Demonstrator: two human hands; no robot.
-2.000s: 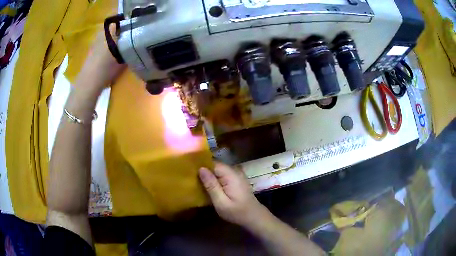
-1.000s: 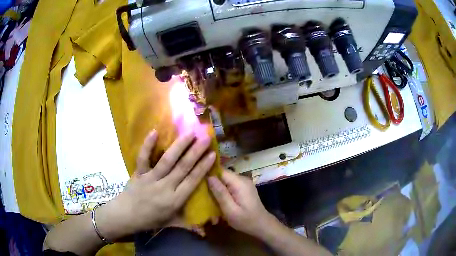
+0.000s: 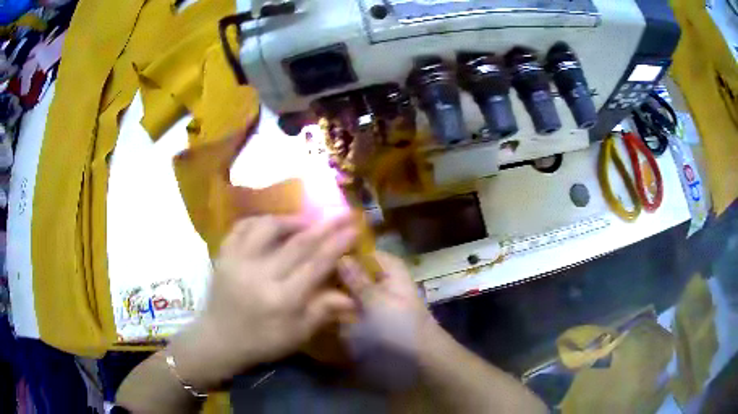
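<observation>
A mustard-yellow fabric piece [image 3: 212,174] lies left of the needle area and runs under both hands. My left hand [image 3: 271,287] is blurred and lies over the fabric in front of the presser foot. My right hand [image 3: 384,303] is blurred and holds the fabric edge close beside it, its fingertips partly hidden. The fabric between the hands is mostly covered. The overlock machine [image 3: 477,36] stands above, with a bright pink-white glare [image 3: 324,190] over its foot area.
Four black knobs [image 3: 494,101] stand on the machine front. Yellow-handled and red-handled scissors [image 3: 631,178] lie right, beside black loops. Long yellow panels [image 3: 69,226] lie at the far left. Yellow pieces [image 3: 619,364] are at the lower right, below the table's front edge [image 3: 566,260].
My left hand came down from behind the needle area onto the fabric in front. The fabric left of the foot has bunched, baring white table. The whole view has shifted slightly.
</observation>
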